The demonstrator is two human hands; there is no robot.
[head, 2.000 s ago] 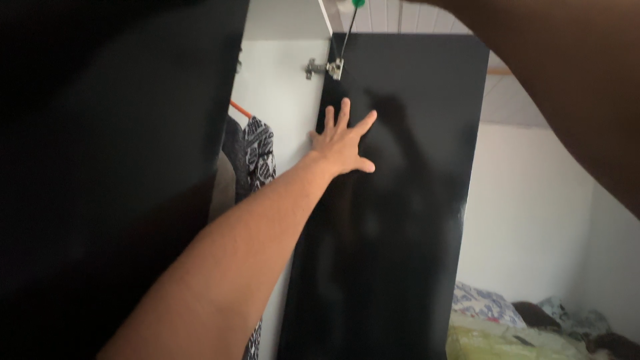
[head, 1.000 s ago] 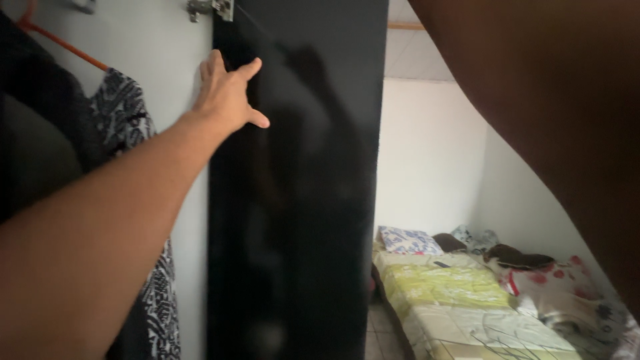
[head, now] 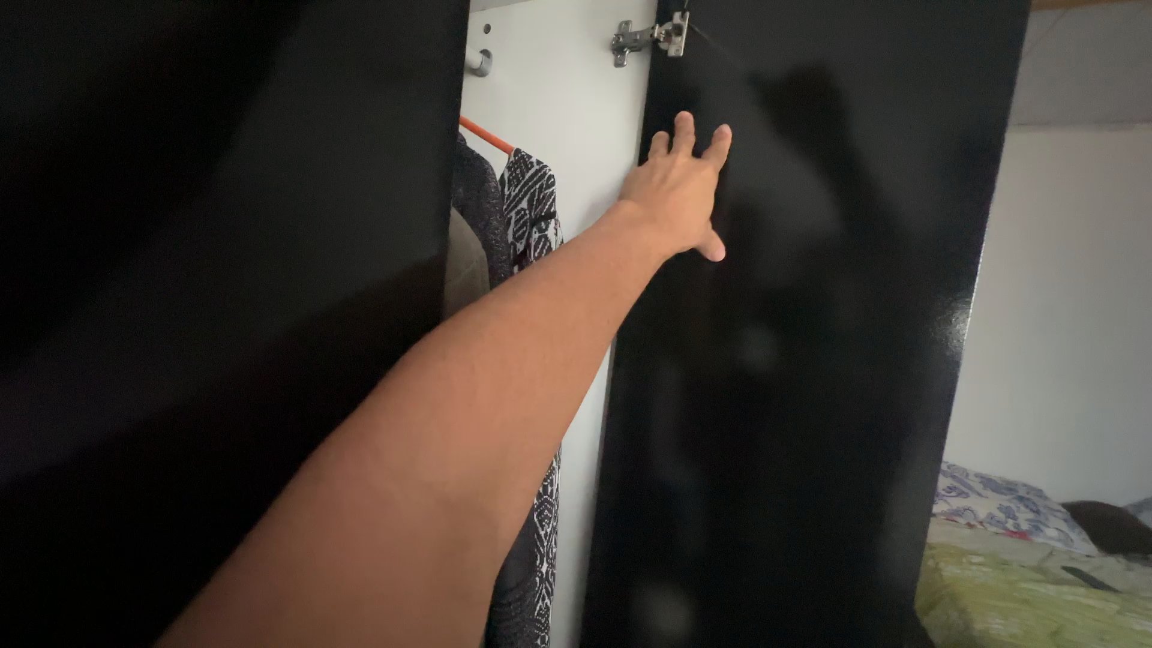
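Observation:
My left hand (head: pixel 681 189) reaches forward with its fingers spread against a glossy black wardrobe door (head: pixel 783 378), below a metal cabinet hinge (head: pixel 650 38). Nothing is held in it. The hinge joins this door to the white inner side panel (head: pixel 576 99) of the wardrobe. My right hand is out of the picture. A thin dark shaft shows just above the hinge, cut off by the top edge. The door's shiny face carries a dark reflection of an arm.
Another black door (head: pixel 225 225) fills the left side. Between the doors, a black-and-white patterned garment (head: pixel 531 202) and dark clothes hang near an orange hanger (head: pixel 486 135) and a rod bracket (head: pixel 480 62). A bed (head: pixel 1017 585) with a patterned pillow (head: pixel 1012 508) stands at right.
The right arm, seen at the upper right in both earlier frames, is now out of view. My left hand stays spread at the door. The view has shifted noticeably.

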